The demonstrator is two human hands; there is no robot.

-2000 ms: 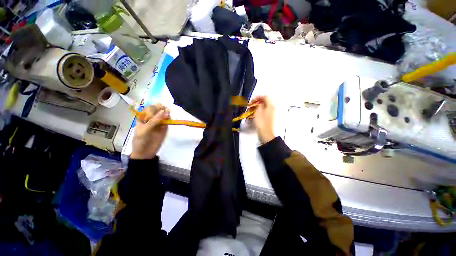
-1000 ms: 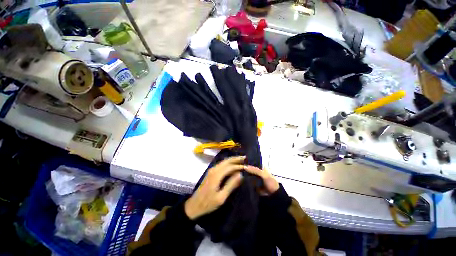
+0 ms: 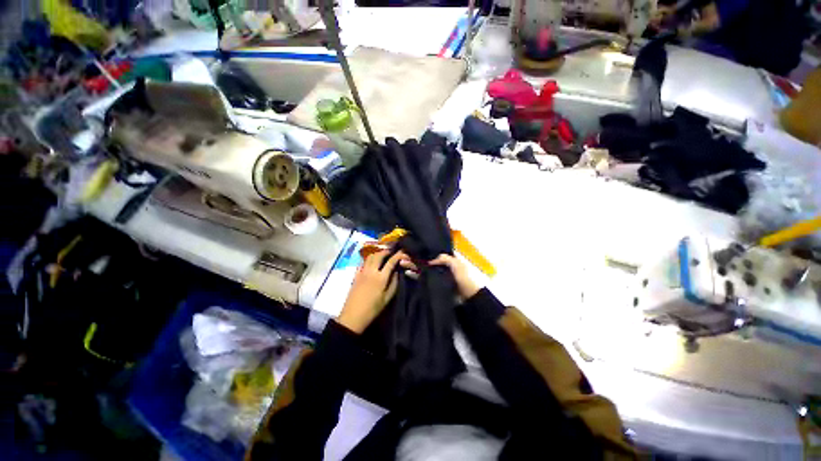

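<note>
A tied bundle of black cloth pieces (image 3: 410, 189) lies over the front edge of the white table, its far end fanned out and its near end hanging toward my lap. An orange-yellow fabric strip (image 3: 473, 252) goes around its middle, with ends showing on both sides. My left hand (image 3: 371, 290) grips the bundle from the left just below the strip. My right hand (image 3: 457, 275) holds it from the right, with part of the fingers hidden by cloth.
An older cream sewing machine (image 3: 202, 158) stands at left by a white tape roll (image 3: 302, 219). A blue crate (image 3: 157, 383) with clear bags is below left. A blue-striped machine head (image 3: 729, 279) is at right. Scrap cloth (image 3: 689, 153) lies behind. A person's arm shows at top right.
The bundle, with both hands on it, now lies nearer the left machine. My hands have moved up close to the strip and apart to either side. The view has shifted.
</note>
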